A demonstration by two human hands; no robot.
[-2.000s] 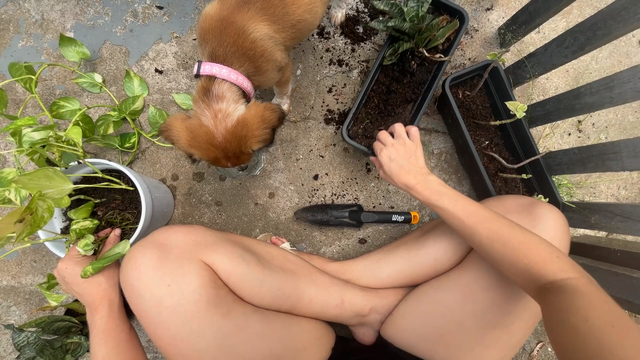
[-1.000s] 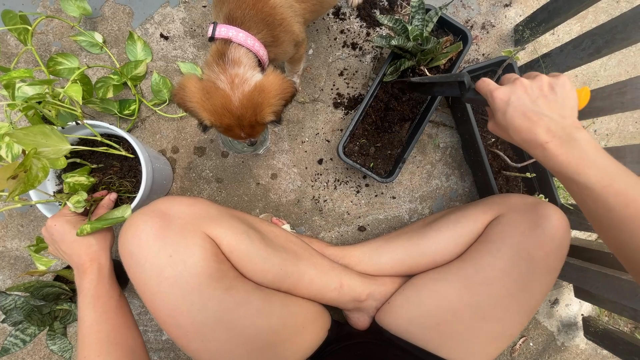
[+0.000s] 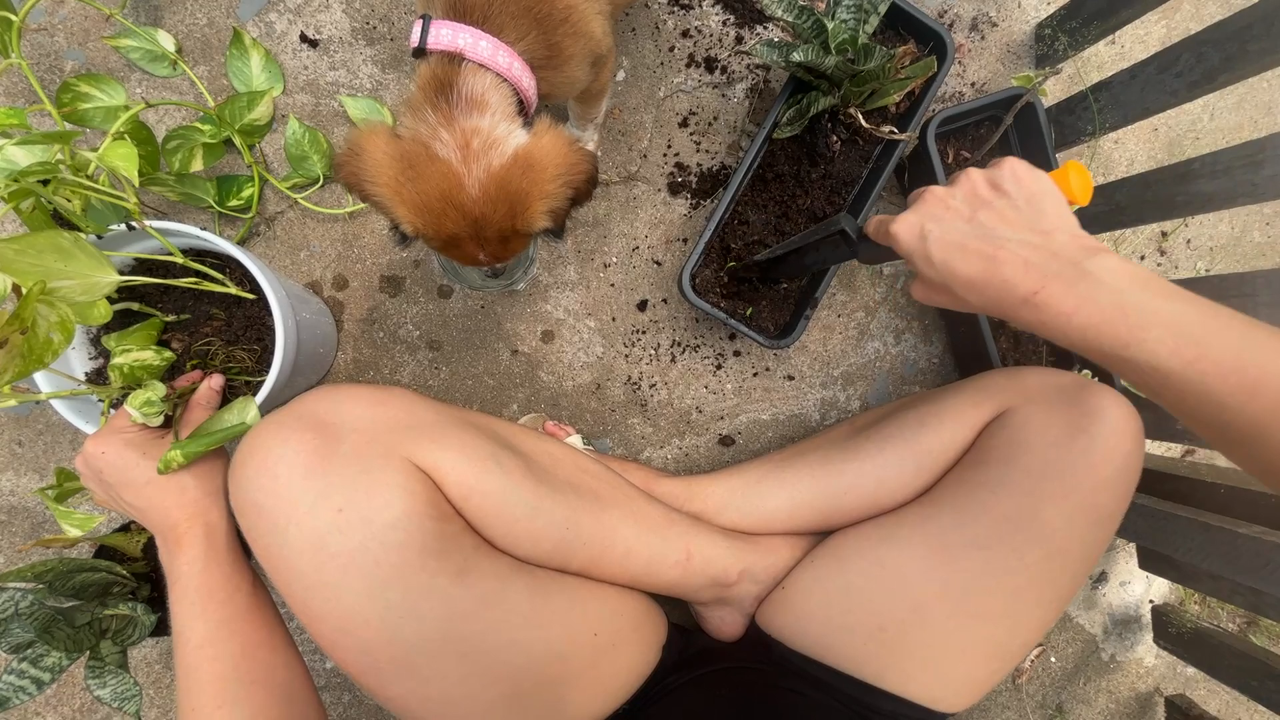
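My right hand (image 3: pixel 990 235) is closed around a black garden trowel (image 3: pixel 800 250) with an orange handle end. The trowel's blade dips into the dark soil near the lower end of a black rectangular planter (image 3: pixel 735 195), which holds a leafy plant (image 3: pixel 850 60) with striped leaves. On the left, my left hand (image 3: pixel 160 460) is at the rim of a grey round pot (image 3: pixel 305 335), its fingers around a stem of a variegated pothos (image 3: pixel 205 435). Part of those fingers is hidden by leaves.
A brown puppy (image 3: pixel 475 180) in a pink collar has its muzzle over a glass bowl (image 3: pixel 490 272) on the concrete. A second black planter (image 3: pixel 970 130) stands beside dark slats (image 3: pixel 1160 110). Another potted plant (image 3: pixel 75 620) is at lower left. Spilled soil lies near the planter.
The trowel lay on the concrete two seconds ago while my right hand was at the planter. My hand took it up, and its blade has since moved down the planter into the soil.
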